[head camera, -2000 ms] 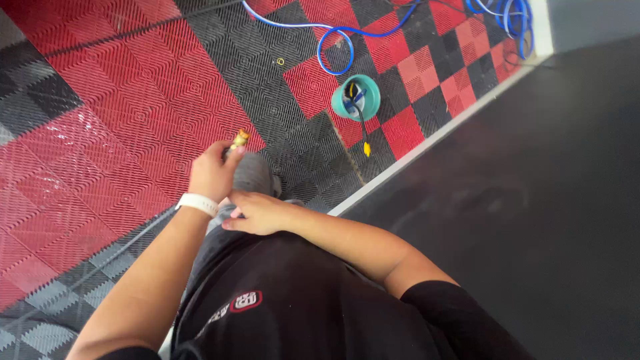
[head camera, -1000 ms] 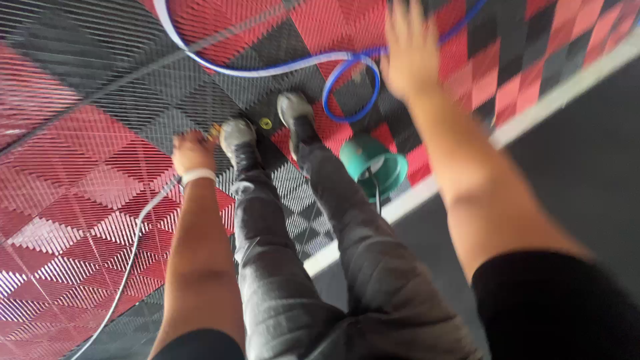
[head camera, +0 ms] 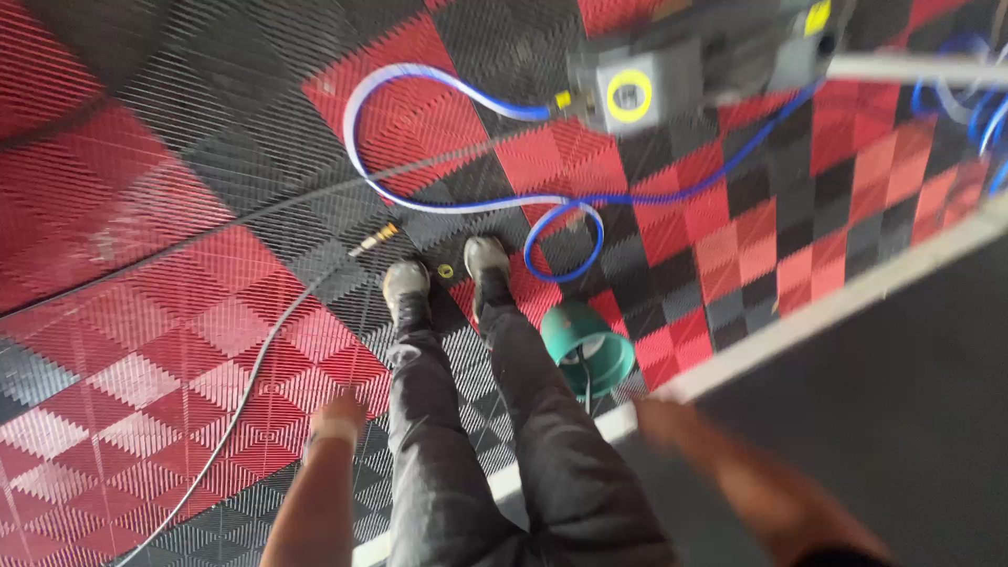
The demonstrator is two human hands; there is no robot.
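Observation:
My left hand (head camera: 344, 405), blurred, with a pale wristband, hangs low over the red floor tiles, left of my legs. My right hand (head camera: 660, 413) is a blur near the pale floor edging, right of my legs. Neither hand's fingers can be made out. A brass-coloured hose fitting (head camera: 375, 239) lies on the dark tiles beside my left shoe, at the end of a thin grey hose (head camera: 260, 358). A small yellow ring (head camera: 446, 271) sits between my shoes. Near my right leg is a teal bucket (head camera: 616, 364), with a dark cable coming out over its rim.
A blue hose (head camera: 563, 201) loops across the floor to a black and grey machine (head camera: 661, 83) with yellow markings. More blue hose (head camera: 996, 130) is coiled at the far right. A dark hose (head camera: 299, 197) crosses the tiles. Pale edging (head camera: 835, 303) borders a dark surface.
The brass-coloured fitting, held in my left hand two seconds ago, now lies on the floor. My right hand has come back from over the blue hose. The view has shifted, showing the machine.

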